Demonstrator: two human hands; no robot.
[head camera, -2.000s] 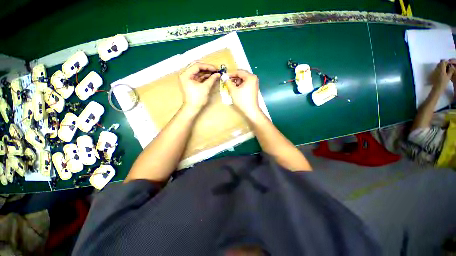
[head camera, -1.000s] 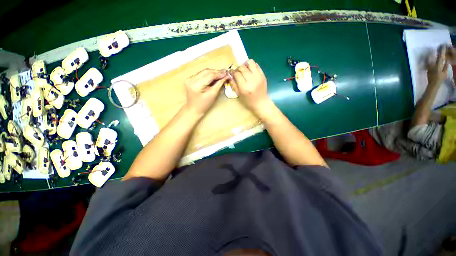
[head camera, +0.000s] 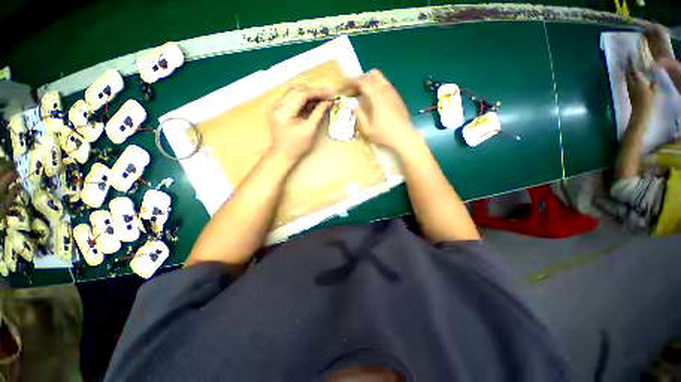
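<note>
A white housing (head camera: 343, 120) with a yellow patch at its upper end is between my hands, above the tan cardboard mat (head camera: 257, 160). My left hand (head camera: 296, 123) is at its upper left, fingertips pinched at the housing's end where a small dark part shows. My right hand (head camera: 379, 108) is at its right side, fingers curled against it and slightly blurred. What the right fingertips grip is hidden.
A pile of white housings with wires (head camera: 97, 185) lies left of the mat. A thin hoop (head camera: 178, 139) is at the mat's upper left corner. Two housings (head camera: 450, 106) lie to the right. A pale rail (head camera: 299, 31) runs behind. Another person's hands (head camera: 644, 74) are far right.
The housing between my hands now shows more of its face. My right hand has spread from the left one. The other person's hands have moved, and something dark appears at the far left edge.
</note>
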